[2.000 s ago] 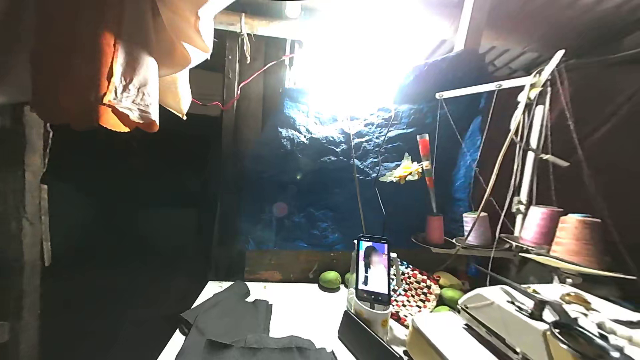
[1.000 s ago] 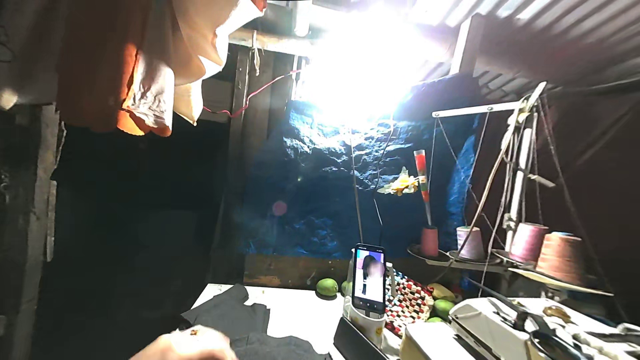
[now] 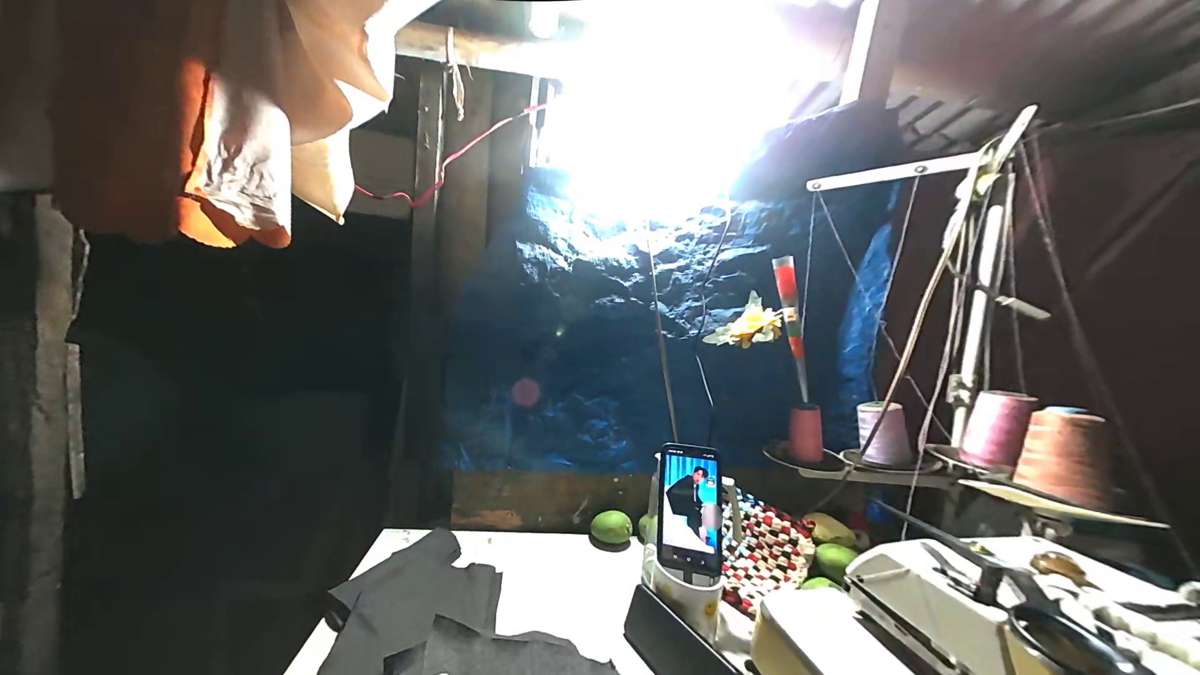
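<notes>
Neither my left hand nor my right hand shows in the head view. Dark fabric pieces [image 3: 412,600] lie overlapping on the white tabletop [image 3: 544,577]. A smartphone [image 3: 690,511] with a lit screen stands upright at a white cup [image 3: 692,600]. Beside the cup sits a black box-like object [image 3: 670,637]. To the right is a white sewing machine [image 3: 923,600], with scissors [image 3: 1041,619] resting on top. Thread cones, one red [image 3: 805,433], one pale lilac [image 3: 882,435], one pink [image 3: 998,429] and one orange [image 3: 1064,455], stand on the thread stand.
Green fruit [image 3: 611,527] sits at the table's back edge, with more by a checkered woven item [image 3: 764,553]. Orange and white cloths [image 3: 244,159] hang at upper left. A blue sheet [image 3: 581,375] covers the back wall beneath a glaring lamp [image 3: 684,94].
A hand showed at the lower left over the table one second ago; it is out of view now. The picture on the phone's screen has changed.
</notes>
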